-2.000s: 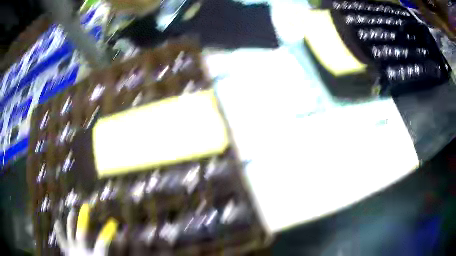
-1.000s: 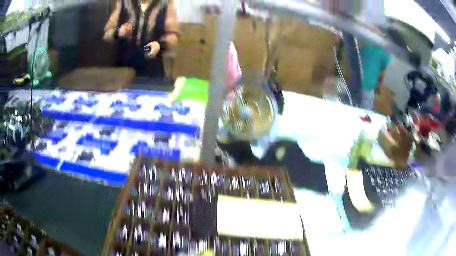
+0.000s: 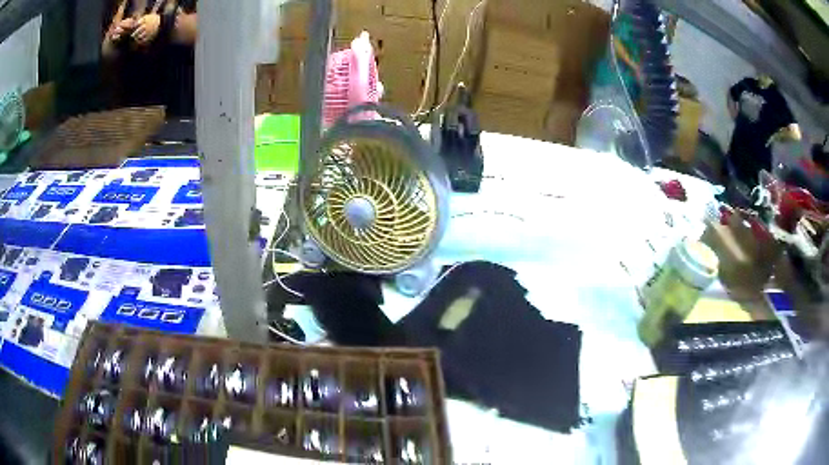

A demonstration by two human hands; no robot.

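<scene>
Neither of my hands is in view. The divided cardboard tray (image 3: 350,349) lies at the lower left, cut off by the bottom edge. Shiny dark round parts (image 3: 404,396) stand in its cells. A pale sheet (image 3: 273,457) lies on the tray at the bottom edge, mostly cut off. Black cloth or sheets (image 3: 518,341) lie beyond the tray to the right, with a small pale patch on top. A black parts tray (image 3: 741,345) is at the lower right, with a pale-topped black stack (image 3: 656,420) beside it. White glare hides part of that tray.
A desk fan (image 3: 368,213) stands behind the tray, beside a grey upright post (image 3: 232,182). A yellow-green bottle (image 3: 677,289) stands at right. Blue-and-white printed sheeting (image 3: 109,241) covers the left bench. People (image 3: 759,123) and stacked cartons (image 3: 527,64) are behind.
The view has lifted and shifted right, so the tray sits lower and the fan shows larger. The pale, yellow-tipped gloved fingers seen earlier at the bottom are out of view.
</scene>
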